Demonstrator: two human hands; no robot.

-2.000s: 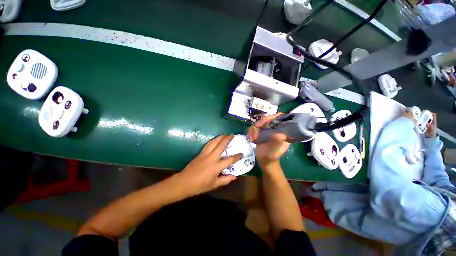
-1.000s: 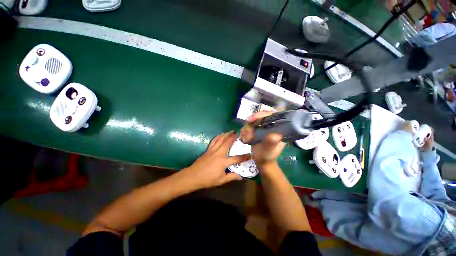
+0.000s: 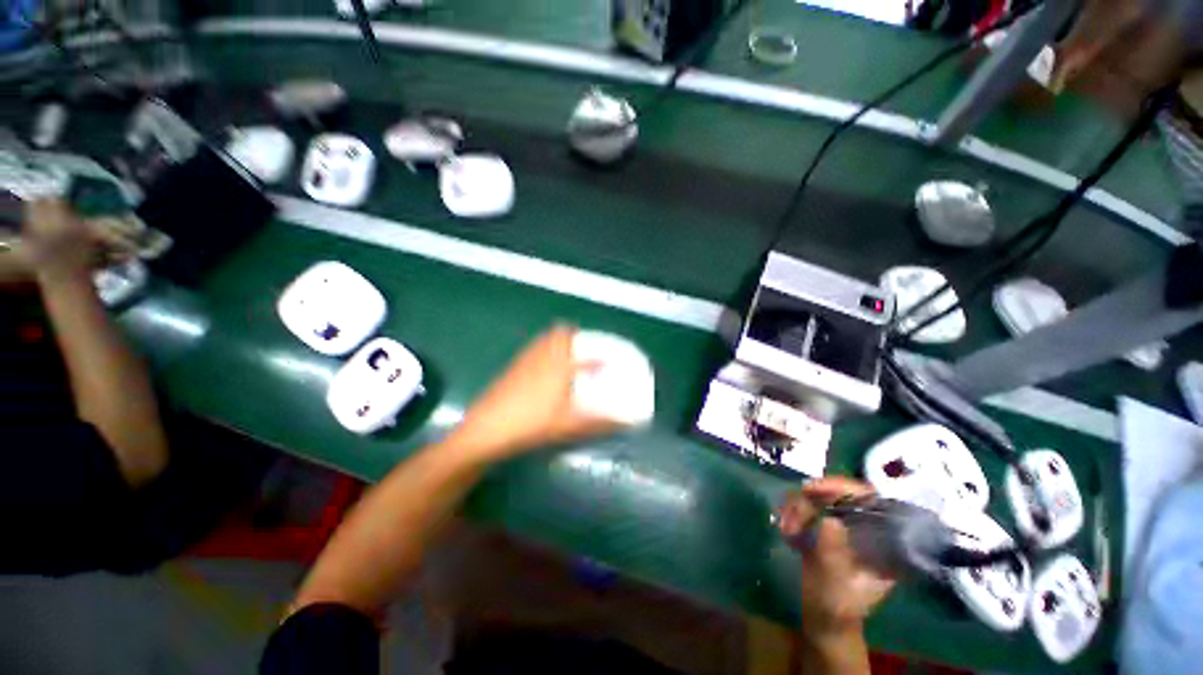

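Observation:
My left hand grips a white plastic housing by its left side, over the green bench near the white strip; the image is blurred there. My right hand is closed around a grey electric screwdriver at the lower right, its cable running to the right. The screw feeder, a silver-white box with a dark inside and a red light, stands above my right hand. A light front ledge sticks out from it.
Two face-side units lie on the left of the bench. Several more lie around the screwdriver at the right. More units lie on the far belt. A grey bar and black cables cross at right. Another worker's arm is at left.
The view has swung left. My left hand has lifted the housing away from the right hand and moved it forward. The screwdriver has moved away from the housing, toward the units at right.

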